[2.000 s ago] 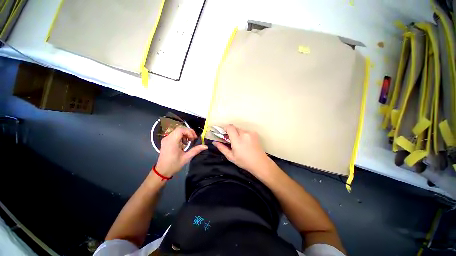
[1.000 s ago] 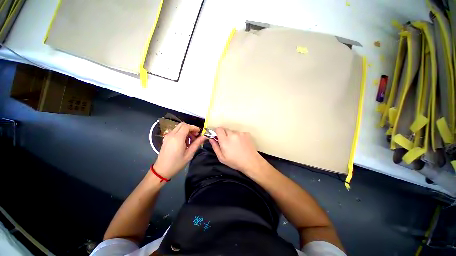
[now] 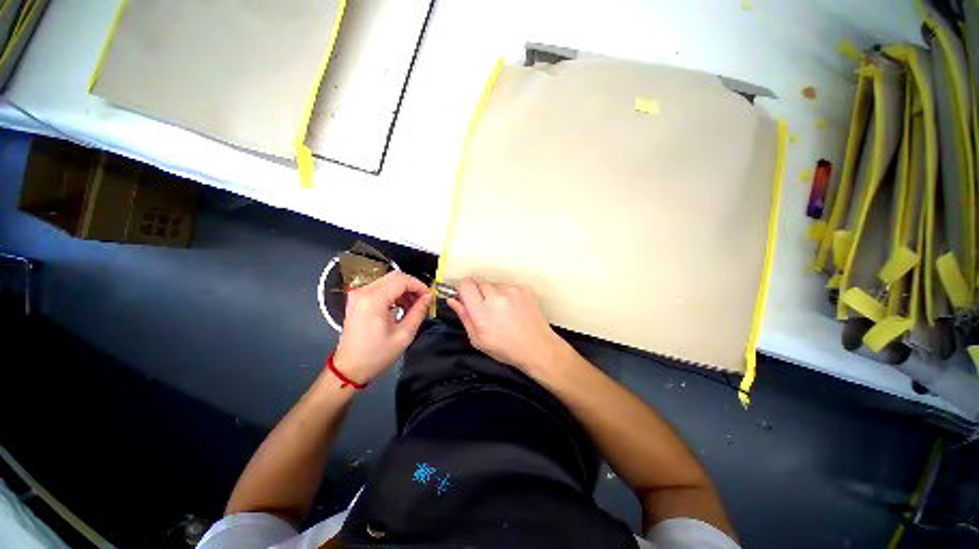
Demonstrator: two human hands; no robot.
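Note:
A beige bag body [image 3: 612,204] lies flat on the table's near edge, with yellow edge binding [image 3: 769,252] down both sides and a small yellow label [image 3: 645,106] near its far edge. My left hand [image 3: 378,320] pinches the yellow binding at the near left corner. My right hand [image 3: 502,320] holds the thread snips [image 3: 444,290] at that corner, their metal blades at the binding. The grip is hidden in my fist. A yellow binding tail [image 3: 745,390] hangs past the near right corner.
A red-purple lighter [image 3: 819,188] lies right of the body. A pile of folded bodies [image 3: 896,204] is at the far right. Another body [image 3: 220,70] lies at left beside a dark-edged board [image 3: 370,86]. A waste bucket [image 3: 325,292] and a cardboard box [image 3: 107,198] are below the table.
The snips have moved left to the corner, and their blades now look closed together. My hands have come nearer each other. The body has barely moved.

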